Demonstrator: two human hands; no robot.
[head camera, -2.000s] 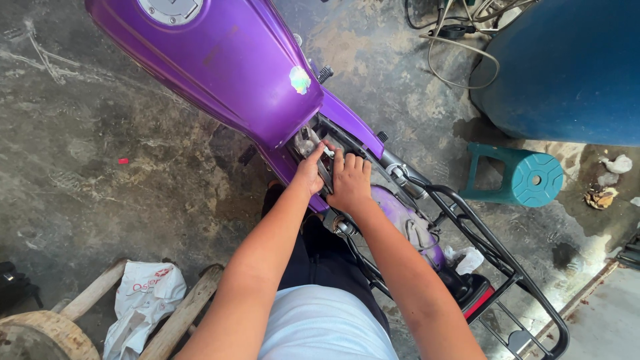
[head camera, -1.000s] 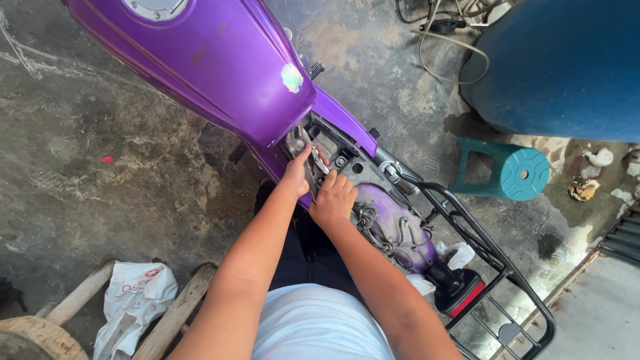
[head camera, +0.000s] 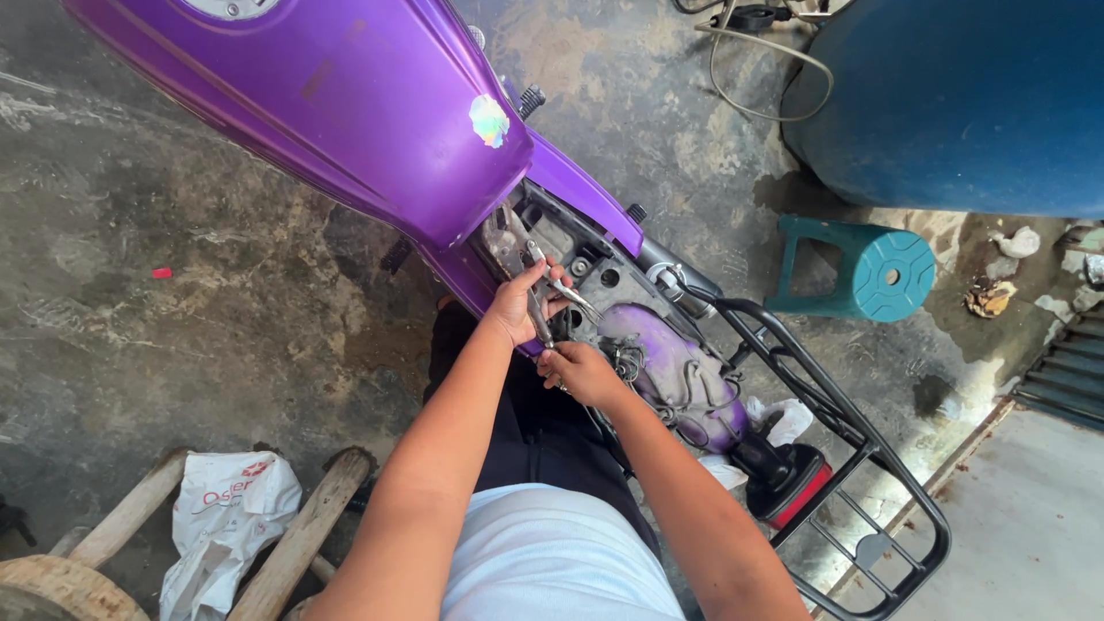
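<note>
A purple motorcycle (head camera: 345, 112) stands below me with its seat off, so the frame and the rear mudguard (head camera: 655, 354) show. Around the long metal handles of locking pliers (head camera: 565, 289), just behind the fuel tank, my left hand (head camera: 522, 306) is closed, thumb on top. The jaws of the pliers point up toward the tank's rear edge. My right hand (head camera: 578, 371) pinches the lower end of one handle with thumb and fingers. Loose wires (head camera: 630, 358) lie on the frame to the right of my right hand.
A black rear rack (head camera: 828, 405) and a red tail light (head camera: 802, 500) extend at the lower right. On the right are a teal plastic stool (head camera: 893, 276) and a large blue barrel (head camera: 949, 112). A wooden stool (head camera: 297, 535) with a white plastic bag (head camera: 233, 517) is at the lower left.
My right hand has moved down from the frame area beside my left hand to the handle's lower end. The pliers' handles now show spread apart.
</note>
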